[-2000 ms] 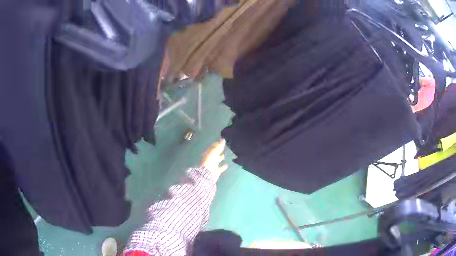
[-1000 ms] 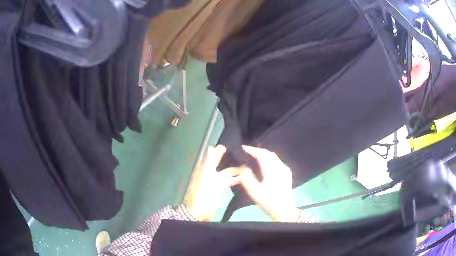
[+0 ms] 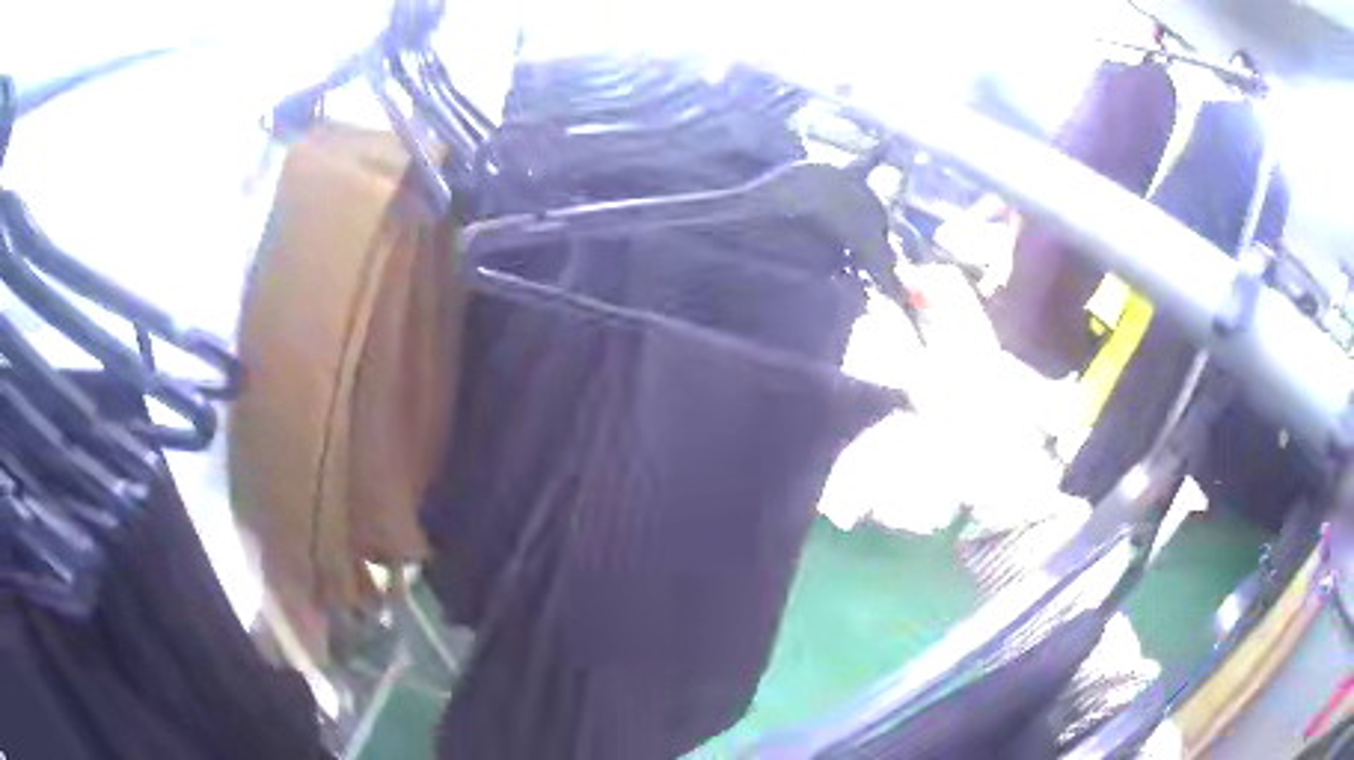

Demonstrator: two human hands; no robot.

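Note:
A group of black garments [image 3: 653, 520] hangs in front of me at the centre, with a dark thin-armed hanger [image 3: 639, 211] on its near side. The front black panel hangs down past the lower edge of the picture. A pale striped sleeve [image 3: 1025, 549] shows in pieces at the lower right, partly hidden behind dark cloth and hangers. No hand shows clearly at its end; the bright area beside it is washed out. My left hand is not in view. I cannot tell what my right hand holds.
Brown garments [image 3: 342, 342] hang left of the centre group. Black garments on hangers [image 3: 89, 446] fill the left edge. A bright metal rail [image 3: 1084, 223] crosses the upper right. Dark garments and a yellow piece [image 3: 1114, 356] hang behind it. The green floor [image 3: 876, 609] shows below.
The view has swung up from the hems to the hangers and rail. Both hands, at the black cloth a second ago, no longer show clearly there. The centre garments now hang more upright.

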